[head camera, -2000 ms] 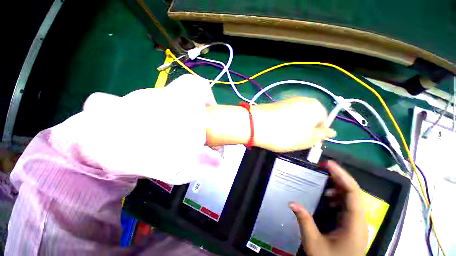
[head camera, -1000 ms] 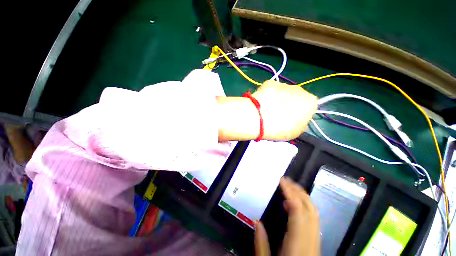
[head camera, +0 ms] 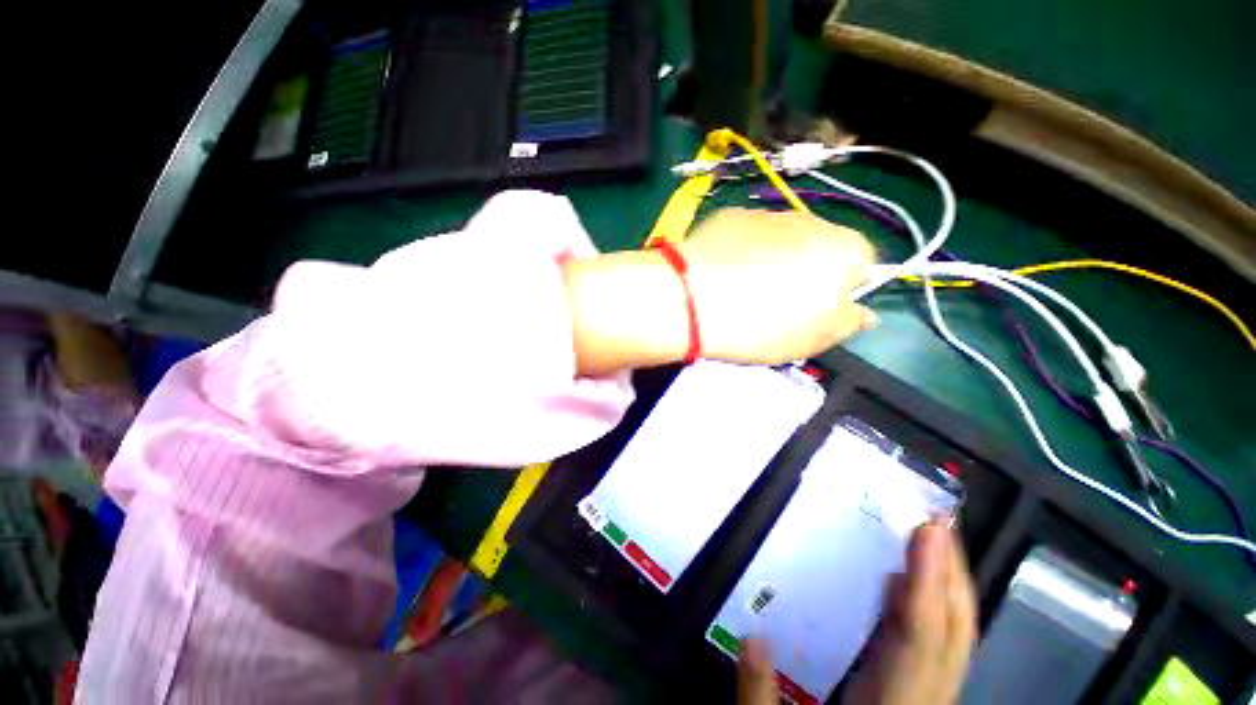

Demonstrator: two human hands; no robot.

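My left hand point(head camera: 785, 282), in a pink sleeve with a red wrist band, is closed around a white cable point(head camera: 1006, 280) above the upper end of the leftmost visible phone point(head camera: 709, 468) in the black tray point(head camera: 1012, 503). Its fingertips and any plug in them are hidden or blurred. My right hand point(head camera: 923, 620), blurred and cut off by the bottom edge, has thumb and fingers apart over the lower right part of the middle phone point(head camera: 840, 530). Both phones show white screens with green and red bars. A greyer phone point(head camera: 1054, 627) lies in the slot to the right.
A second black tray point(head camera: 455, 103) with dark, lined-screen phones is at the upper left. White plug leads point(head camera: 1123, 365), a yellow cable point(head camera: 1102, 269) and a purple cable point(head camera: 1040, 361) lie behind the near tray. A yellow-green card point(head camera: 1178, 685) is at the lower right. The raised platform point(head camera: 950, 110) is behind.
The view has swung left, bringing the second tray in. My left hand has moved left along the tray, from the middle phone's upper end to the leftmost one. My right hand stays by the middle phone.
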